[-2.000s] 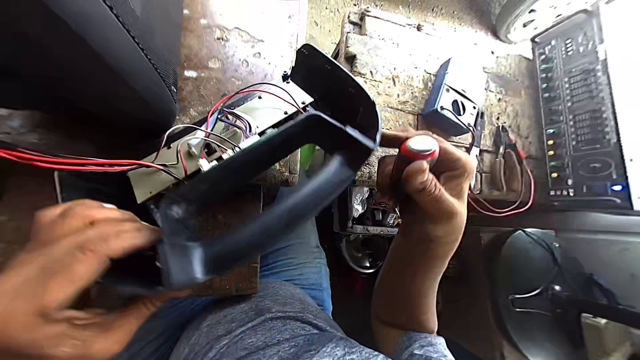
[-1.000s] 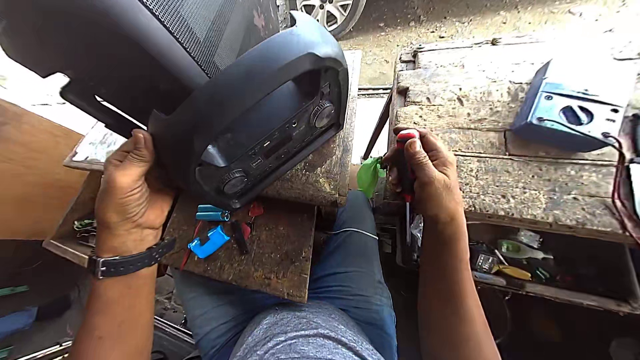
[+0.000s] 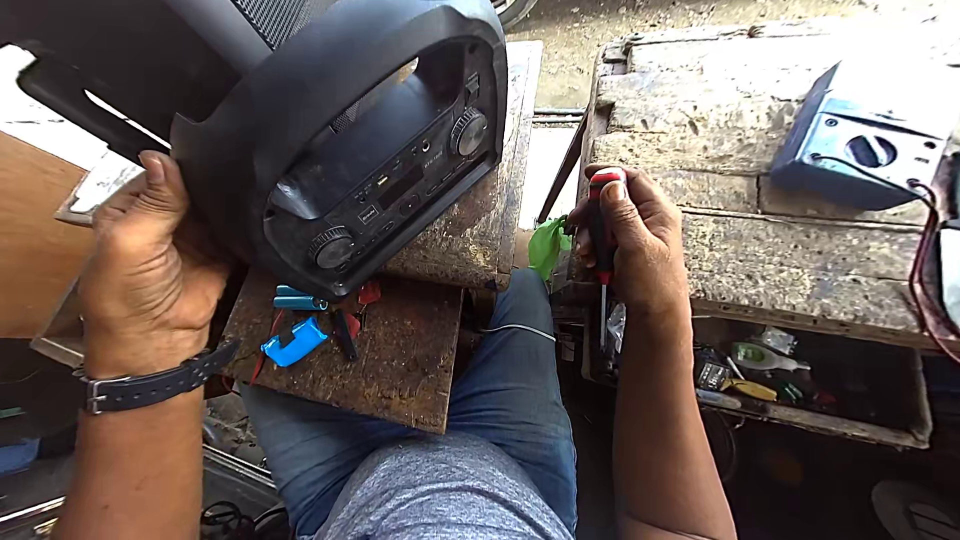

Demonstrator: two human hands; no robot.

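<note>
My left hand [image 3: 161,262], with a black strap on its wrist, grips the lower left side of a black portable speaker's housing [image 3: 247,142]. The housing is tilted, and its control panel [image 3: 397,191] with two knobs faces up toward me under the curved handle. My right hand [image 3: 637,232] is closed around a red and black screwdriver [image 3: 602,232], whose shaft points down, beside the edge of the wooden bench. Below the speaker, blue cylindrical cells [image 3: 300,298] and a piece of blue wrap [image 3: 295,343] lie on a small wooden board [image 3: 397,367].
An analog multimeter [image 3: 862,150] with dark and red leads stands on the worn wooden bench [image 3: 795,262] at right. Beneath it, an open drawer [image 3: 825,420] holds small tools and parts. A green plastic bag [image 3: 547,247] hangs near the bench edge, above my knee.
Two seconds ago the housing's open side with circuit board and wires showed; now its control panel does. My left hand has come to hold the housing's side. The screwdriver remains in my right hand.
</note>
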